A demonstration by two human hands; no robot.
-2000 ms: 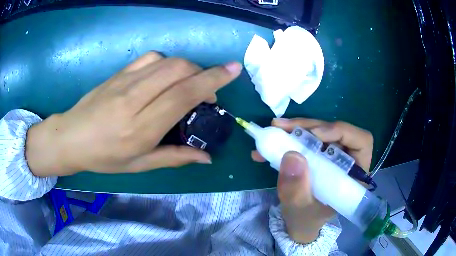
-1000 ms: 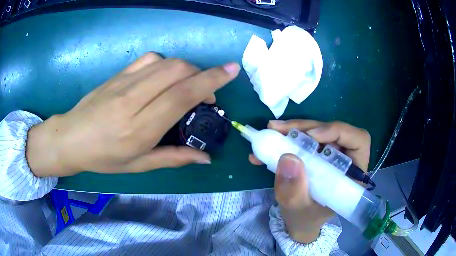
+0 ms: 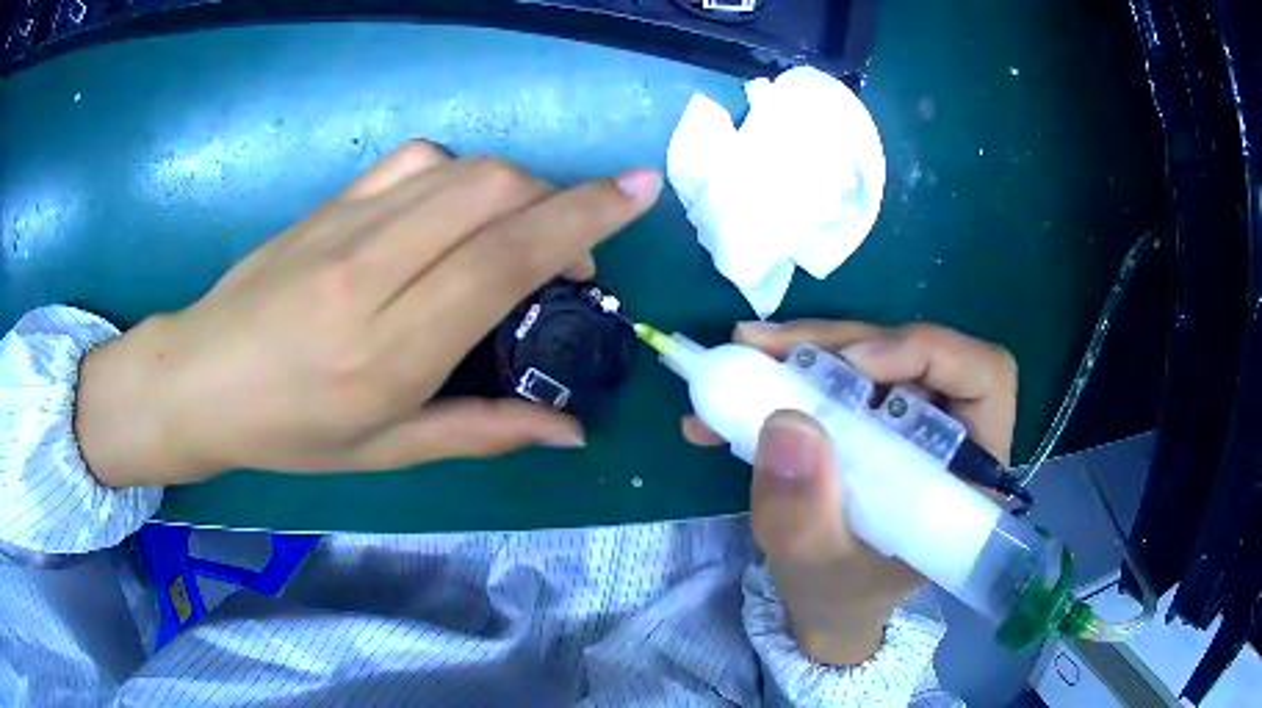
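Note:
A round black speaker unit (image 3: 579,349) lies on the green bench, with a white rectangle mark near its lower rim. My left hand (image 3: 360,311) grips its left side between thumb and fingers and hides that edge. My right hand (image 3: 865,457) holds the glue syringe (image 3: 886,484), a fat translucent tube filled white, like a pen. Its yellow-green needle hub (image 3: 651,336) points up and left at the unit's upper right rim. A small white glue blob (image 3: 609,303) shows there at the needle tip; whether they touch I cannot tell.
A crumpled white cloth (image 3: 782,187) lies on the bench above my right hand. A black tray (image 3: 581,31) runs along the far edge. Stacked black trays (image 3: 1211,277) stand at the right. A thin clear air hose (image 3: 1093,367) curves at the right. A blue object (image 3: 229,567) shows below the bench edge.
The syringe and my right hand have moved slightly left and up. The white cloth appears slightly further left. My left hand and the unit have barely moved.

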